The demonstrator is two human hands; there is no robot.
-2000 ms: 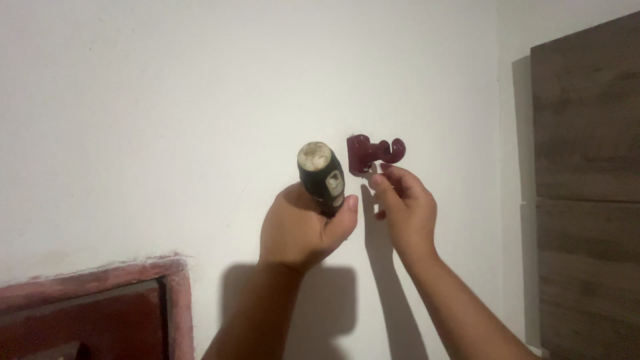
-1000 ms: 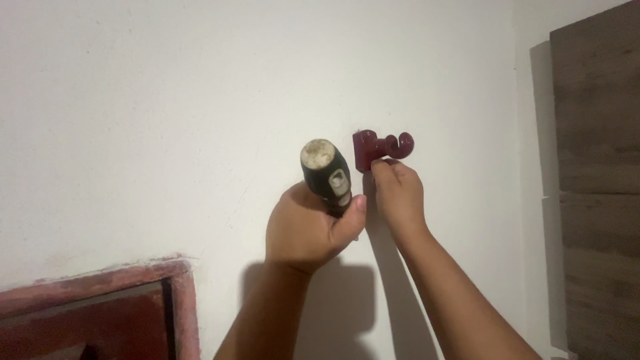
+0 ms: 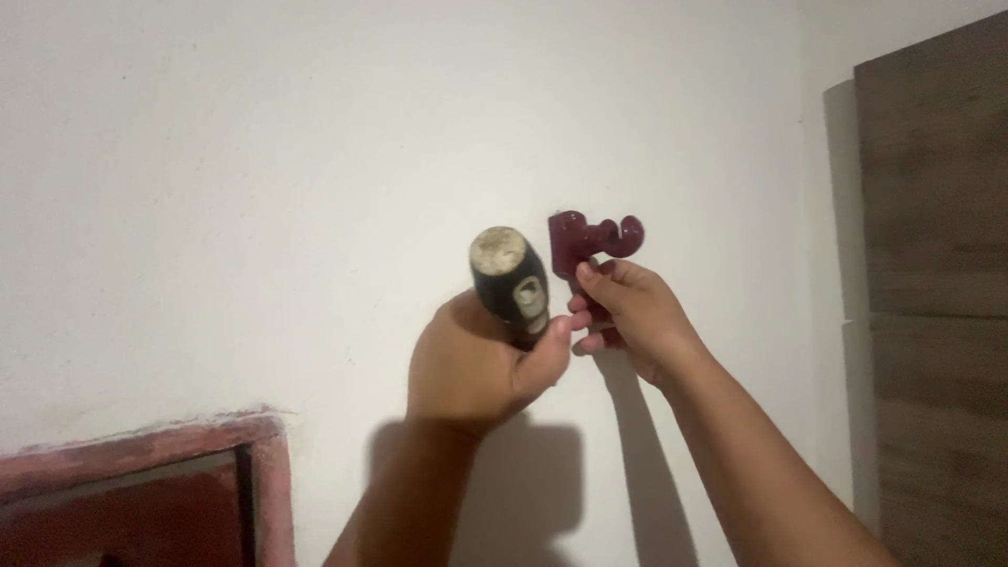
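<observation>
A dark red curtain-rod bracket (image 3: 568, 244) with a curled hook end is against the white wall, right of centre. My right hand (image 3: 642, 315) is at its lower edge, thumb and fingertips touching or pinching there; whether something small is between them cannot be told. My left hand (image 3: 480, 362) is closed around a hammer (image 3: 508, 279) with a black head and a pale, worn striking face. The hammer head stands just left of the bracket, apart from it. Most of the handle is hidden by the hand.
At the lower left is a reddish painted frame (image 3: 272, 472) around a dark red panel. A brown wood-grain panel (image 3: 937, 315) stands at the right, beyond the wall corner. Both arms cast shadows on the wall below the bracket.
The right hand's lower fingers, tucked in one second ago, are now spread below the bracket. The left hand still holds the hammer beside the bracket.
</observation>
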